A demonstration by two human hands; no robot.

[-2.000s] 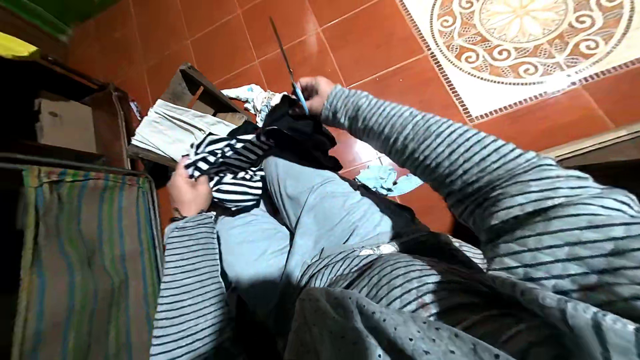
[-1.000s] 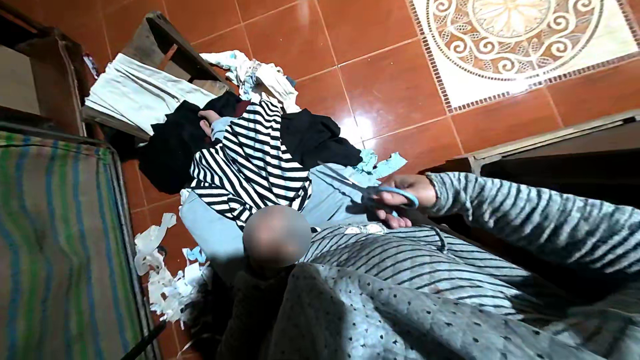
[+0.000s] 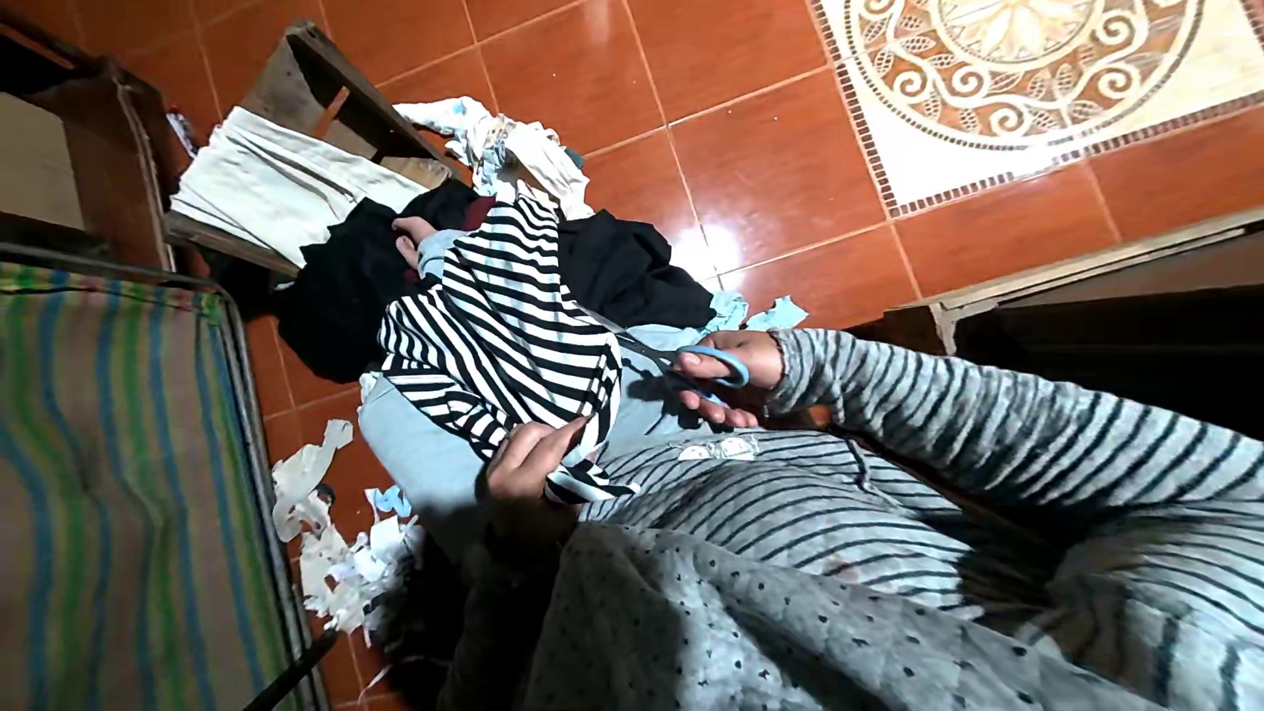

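Note:
A pair of scissors with blue handles [image 3: 719, 361] is in my right hand [image 3: 726, 380], the fingers through the handle loops. The blades point left, at the right edge of a black-and-white striped cloth [image 3: 513, 316] spread over my lap. My left hand [image 3: 533, 459] grips the near edge of this cloth between thumb and fingers. Black cloth [image 3: 341, 291] lies to its left and more black cloth [image 3: 627, 272] to its right. Beyond my knees, fingers of a foot or hand [image 3: 410, 237] show beside the black cloth; I cannot tell which.
White folded cloth [image 3: 286, 188] lies on a wooden stand [image 3: 331, 79]. Pale fabric [image 3: 513, 148] is heaped on the tiled floor [image 3: 780, 168]. White scraps [image 3: 346, 563] lie at the left, beside a striped fabric-covered frame [image 3: 118, 474]. Light-blue scraps [image 3: 775, 314] lie right of my lap.
The striped cloth, bunched in my left hand two seconds ago, is now spread over my lap. My right hand has brought the scissors from beyond the black cloth back near my waist.

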